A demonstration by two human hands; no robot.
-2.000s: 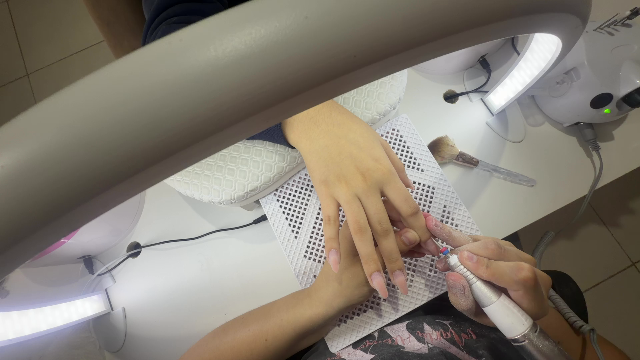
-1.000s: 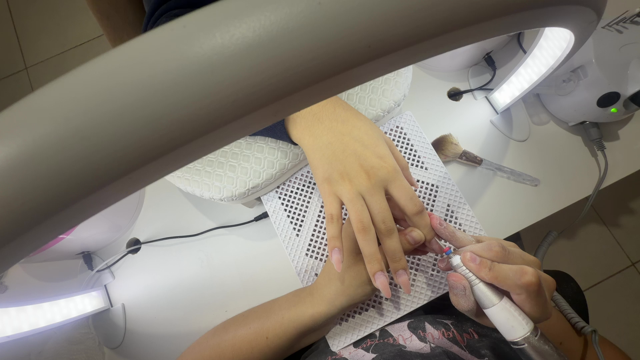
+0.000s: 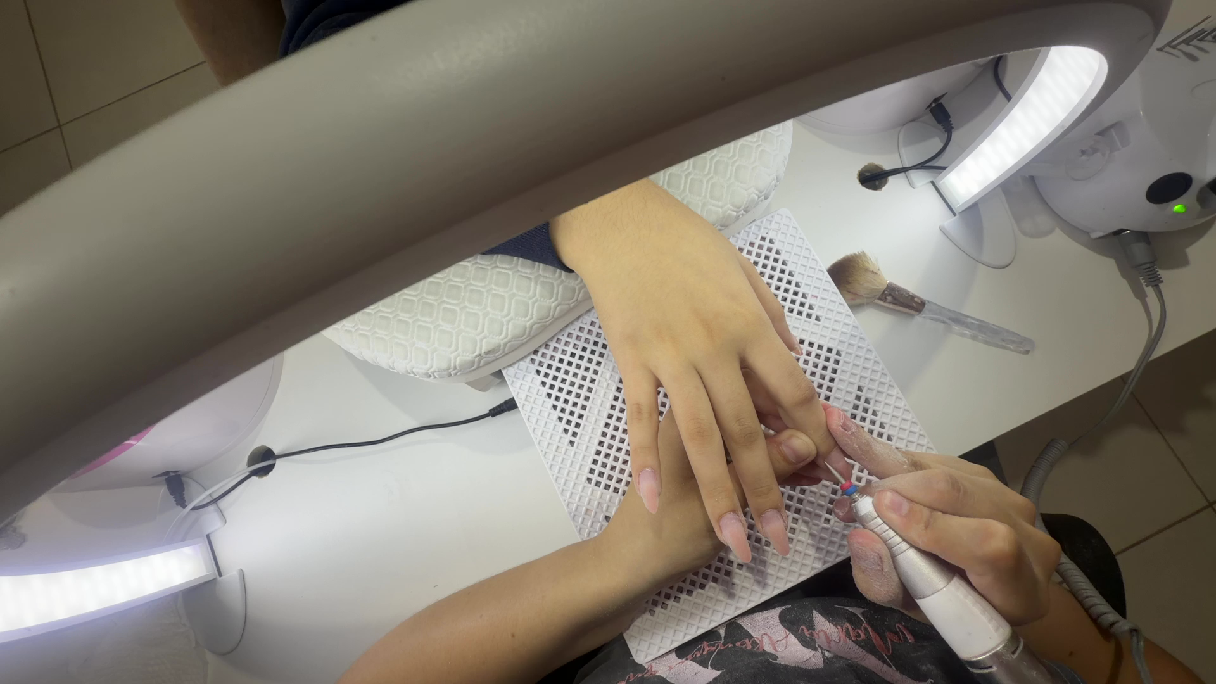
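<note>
My right hand (image 3: pixel 959 532) holds a white and silver electric nail drill (image 3: pixel 936 589); its thin bit meets the fingertip area of the other person's index finger. My left hand (image 3: pixel 693 484) lies under the other person's hand (image 3: pixel 689 304), partly hidden by it, with my thumb against that index finger. The other person's remaining fingers, with long pinkish nails, hang spread over my left hand and wrist. Beneath the hands is a white perforated dust collector grille (image 3: pixel 570 408). Whether the bit touches the nail cannot be told.
A quilted white armrest (image 3: pixel 456 318) supports the other person's wrist. A powder brush (image 3: pixel 926 309) lies right of the grille. The lamp's thick grey arch (image 3: pixel 475 123) crosses above, lit at both ends. A white machine (image 3: pixel 1121 180) stands at right; cables run over the white table (image 3: pixel 380 513).
</note>
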